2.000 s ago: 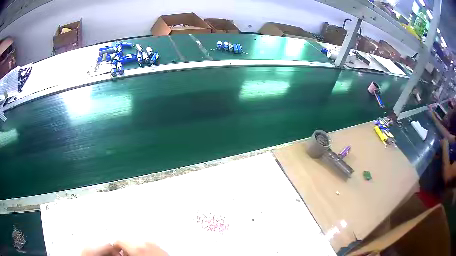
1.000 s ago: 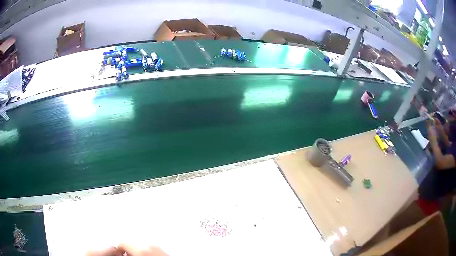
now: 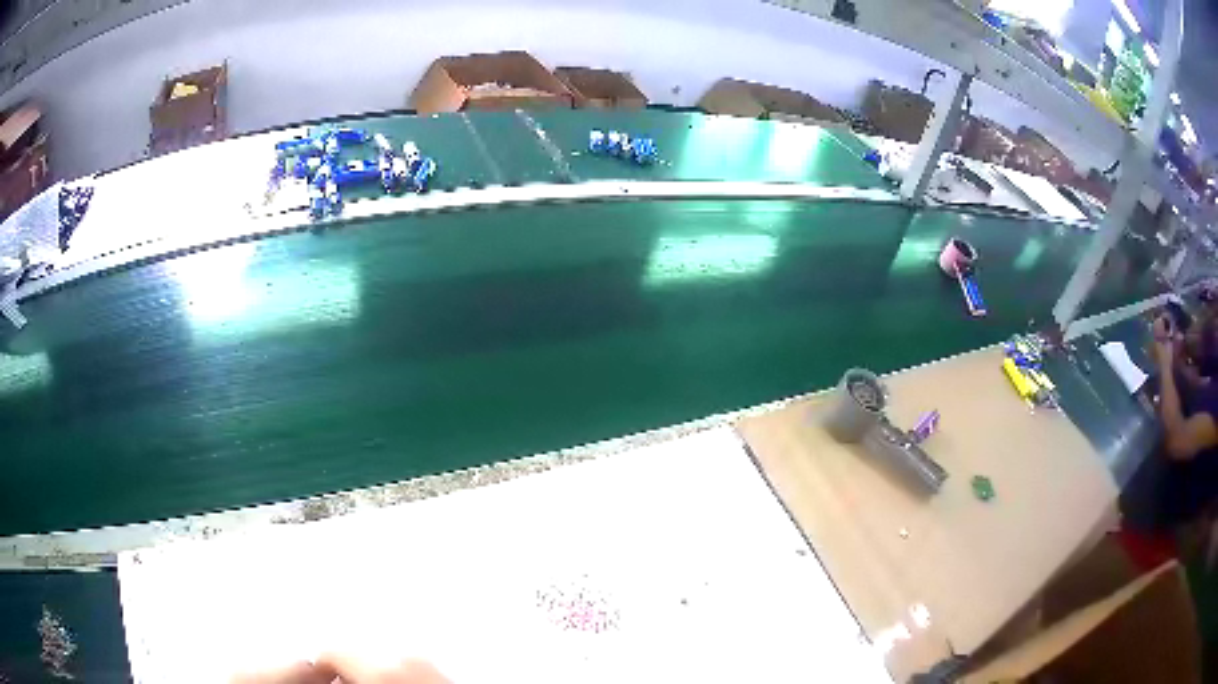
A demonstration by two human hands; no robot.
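Observation:
My left hand [image 3: 283, 672] and my right hand [image 3: 381, 669] show only as small overexposed strips at the bottom edge, close together over the white sheet [image 3: 441, 561]. Their fingers are cut off by the frame, and anything they hold is hidden. A loose scatter of tiny pink parts [image 3: 581, 609] lies on the white sheet to the right of my hands. A small brownish-grey pile of parts [image 3: 55, 641] lies on the green bench at the far left.
A grey unit [image 3: 888, 434] lies on the tan board [image 3: 828, 535] beside a purple piece [image 3: 924, 425]. The green belt [image 3: 508, 334] carries a pink unit [image 3: 962, 274]. Blue-and-white battery parts [image 3: 350, 167] lie across the belt. An open cardboard box [image 3: 1122, 635] and a person [image 3: 1175, 414] are at right.
The pink unit has moved left along the belt. The view has tilted slightly, and my hands sit a little lower at the bottom edge than two seconds ago.

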